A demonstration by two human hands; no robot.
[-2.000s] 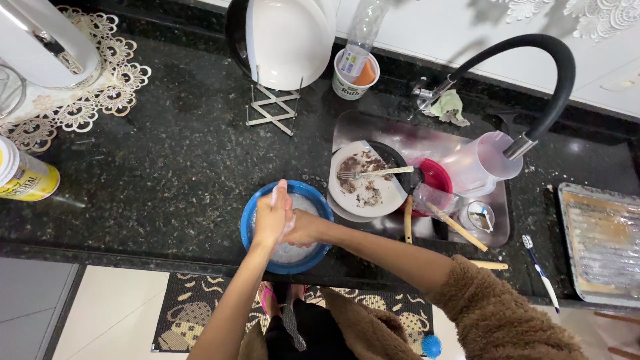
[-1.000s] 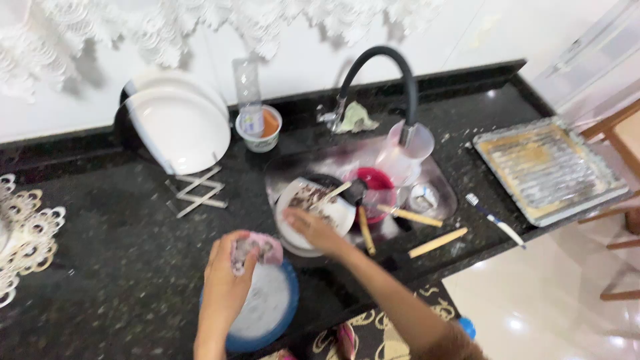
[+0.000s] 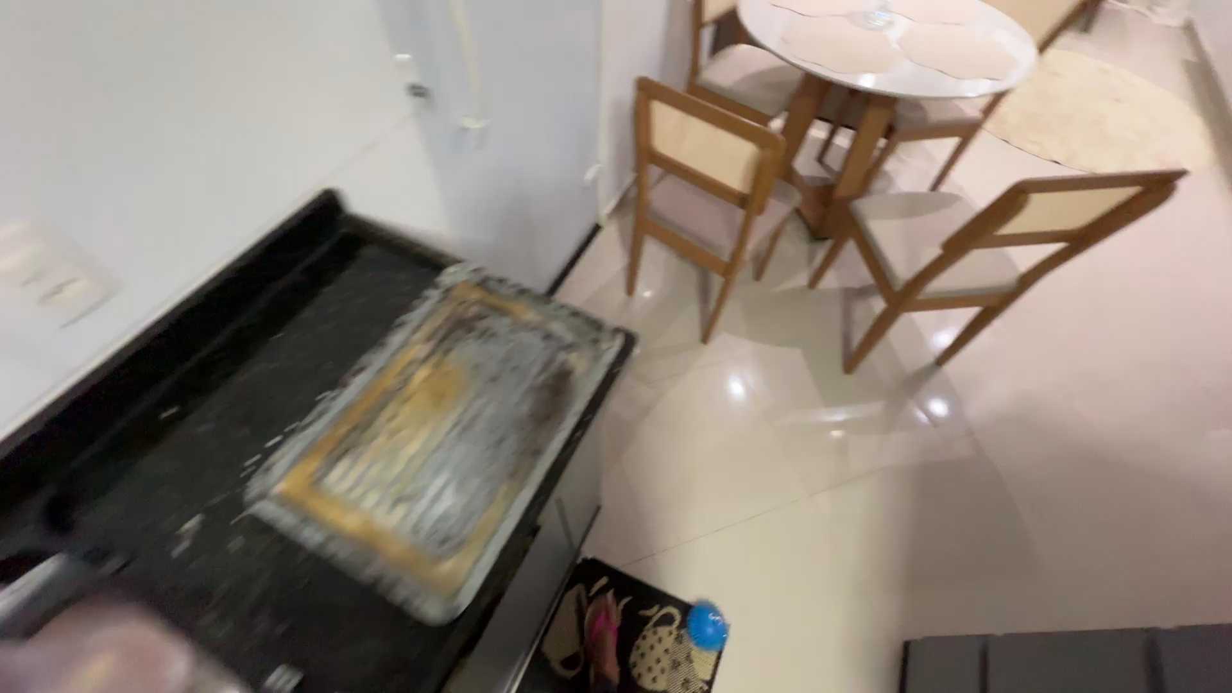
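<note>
A blurred patch of skin at the lower left edge looks like part of a hand (image 3: 111,654); which hand it is and what it holds cannot be told. Close to it, a blurred grey object (image 3: 43,587) is cut off by the left edge. The dirty rectangular metal baking tray (image 3: 452,423), stained brown and yellow, lies at the end of the black stone countertop (image 3: 231,385). Small white bits are scattered on the stone beside the tray. The sink, plates and blue basin are out of view.
A round table (image 3: 885,58) with wooden chairs (image 3: 712,183) stands beyond the counter on a glossy tiled floor. Below the counter lie a patterned mat (image 3: 654,640) and a blue ball-like object (image 3: 707,626), with a foot in a pink sandal (image 3: 603,630) on the mat.
The view has swung far to the right. One second ago one hand held a pinkish thing above the blue basin and the other touched the dirty plate.
</note>
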